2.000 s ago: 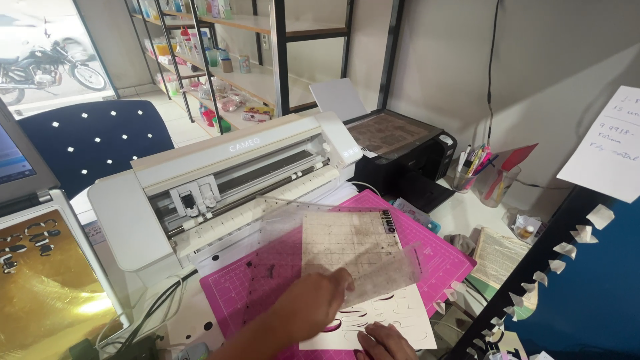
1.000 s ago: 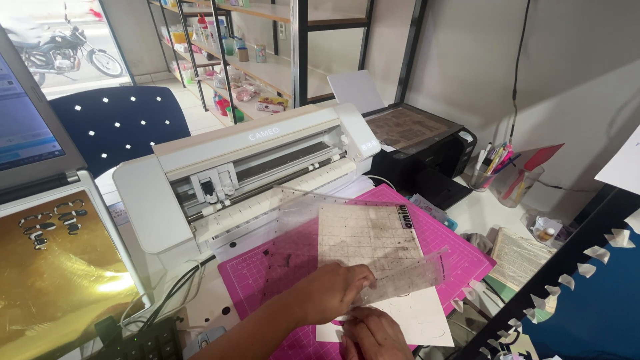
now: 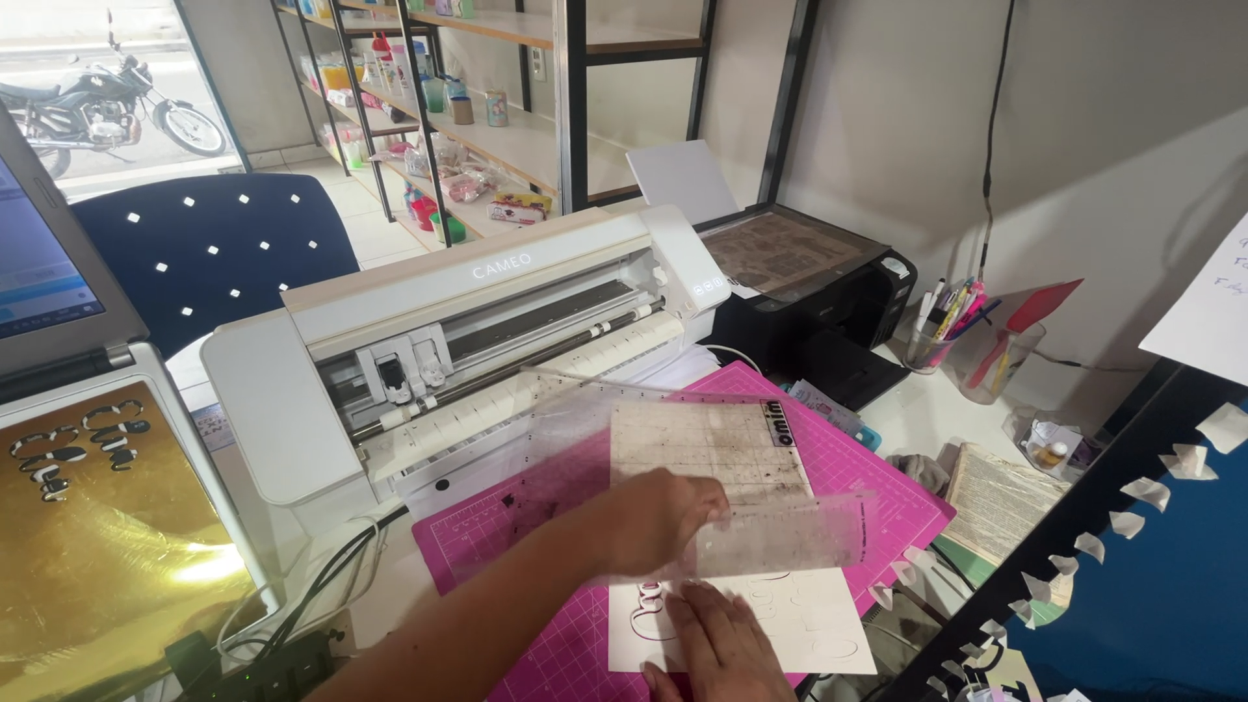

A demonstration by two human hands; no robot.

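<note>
A clear, smudged cutting mat (image 3: 780, 536) is curled back over a white card sheet (image 3: 819, 634), which has cut letter outlines. My left hand (image 3: 663, 517) grips the curled mat near its middle, with the fingers closed. Just below, my right hand (image 3: 721, 639) lies palm down on the card, its fingertips close to the mat's fold and to a cut-out letter shape (image 3: 648, 614). Part of the card still shows through the mat (image 3: 697, 444) above. Beneath both lies a pink gridded cutting mat (image 3: 848, 468).
A white cutting machine (image 3: 487, 283) stands behind the mats. To its right are a black printer (image 3: 819, 283) and a cup of pens (image 3: 931, 341). A laptop (image 3: 49, 234) and a gold sheet (image 3: 117, 585) are at left. Cables (image 3: 331, 575) run near my left forearm.
My left hand has stayed on the clear mat, and more of the card with its cut outlines now shows below the curl. The view has shifted somewhat.
</note>
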